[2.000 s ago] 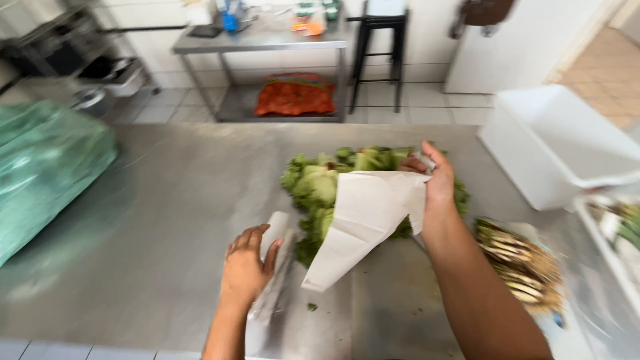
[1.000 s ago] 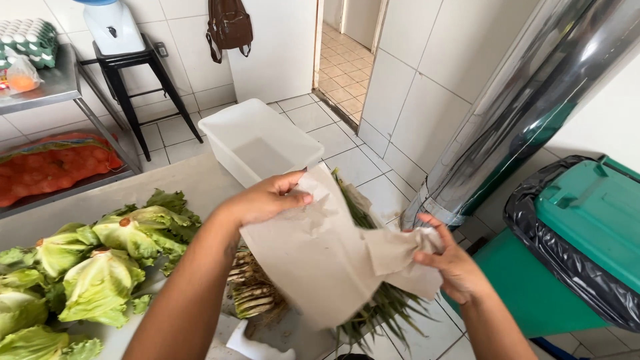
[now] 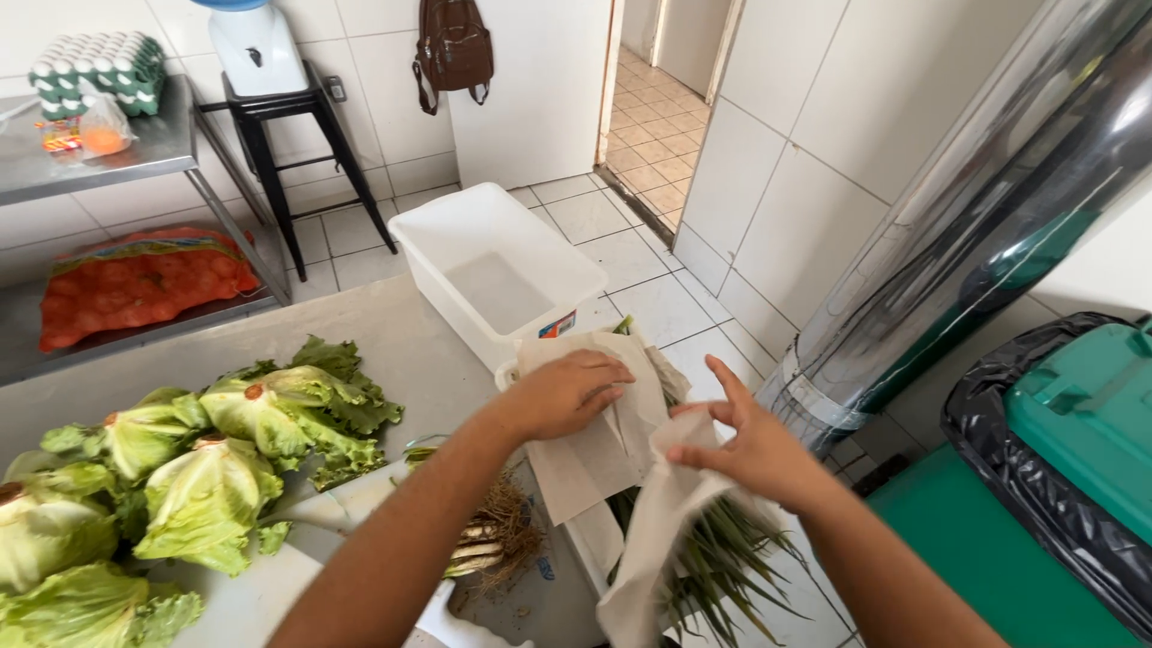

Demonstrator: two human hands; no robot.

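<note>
My left hand (image 3: pixel 571 393) rests palm down, fingers together, on a sheet of thin off-white paper (image 3: pixel 585 459) that lies over leafy greens. With thumb and fingers my right hand (image 3: pixel 729 441) holds a second, crumpled and blurred paper piece (image 3: pixel 661 531), which hangs down over long green leaves (image 3: pixel 724 558). Under and beside my left forearm are rooted stalks (image 3: pixel 490 540) with brown roots, partly hidden. Several lettuce heads (image 3: pixel 211 495) sit at the left of the metal table (image 3: pixel 360 315), cut stems facing up.
An empty white plastic tub (image 3: pixel 495 261) stands at the table's far end. A green bin (image 3: pixel 954 540) with a black liner is at the right, near a shiny metal duct (image 3: pixel 945 207). Behind are a black stool (image 3: pixel 279 108), a side table (image 3: pixel 162 171) with egg trays, and a red mesh sack (image 3: pixel 148 283).
Two seconds ago the paper was over the lettuce; now paper covers the long greens at the right. My left hand has let its paper edge down and lies flat on it. The view has swung right.
</note>
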